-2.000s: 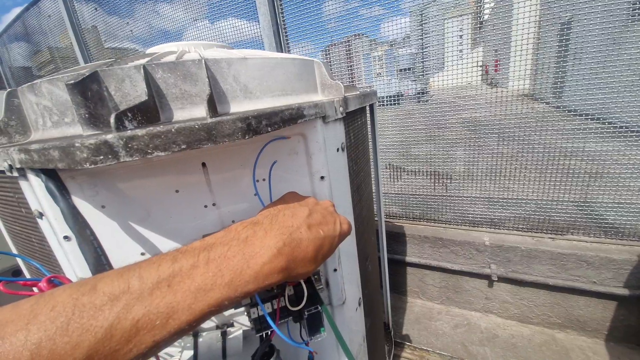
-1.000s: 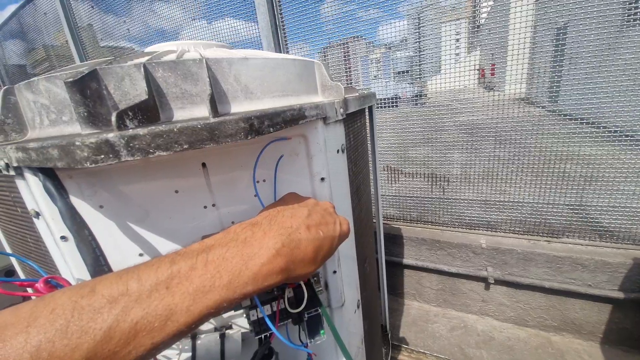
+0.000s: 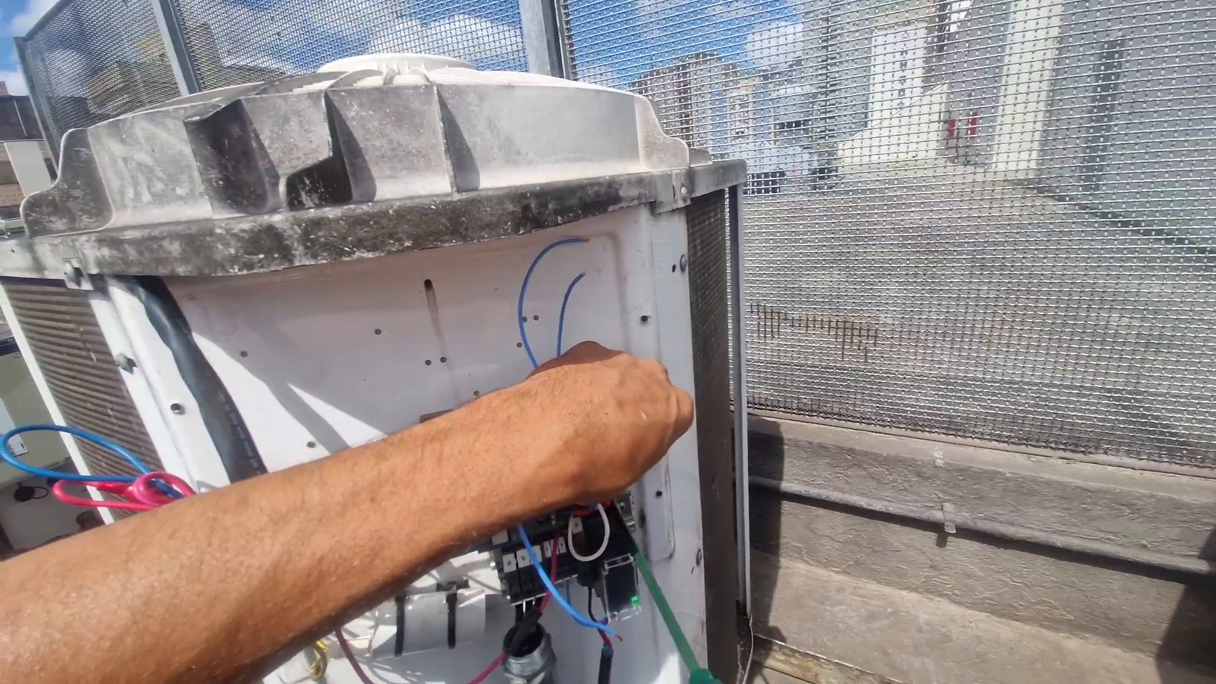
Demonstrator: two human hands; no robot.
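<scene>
My left hand [image 3: 617, 418], at the end of an arm from the lower left, is curled in front of the white metal panel of an outdoor condensing unit [image 3: 313, 332]. Its fingertips are hidden, so what it grips cannot be told. Two blue wires [image 3: 522, 302] rise from behind it and curve against the panel. Below the hand sit a black contactor with terminals [image 3: 532, 560], a looped white wire [image 3: 572, 546] and another blue wire [image 3: 551, 581] with a bare end. A green rod-like shaft [image 3: 665, 603] slants from these parts to the bottom edge. My right hand is out of view.
The unit's weathered top cover [image 3: 380, 142] overhangs the panel. At left hang blue and pink wires [image 3: 142, 489] and a black corrugated conduit [image 3: 195, 380]. A cylindrical capacitor [image 3: 427, 622] lies under my forearm. Wire mesh fencing [image 3: 950, 285] and a concrete ledge [image 3: 950, 570] stand at right.
The tip of the shorter blue wire has shifted a little to the right against the panel. My left hand stays at about the same place on the unit.
</scene>
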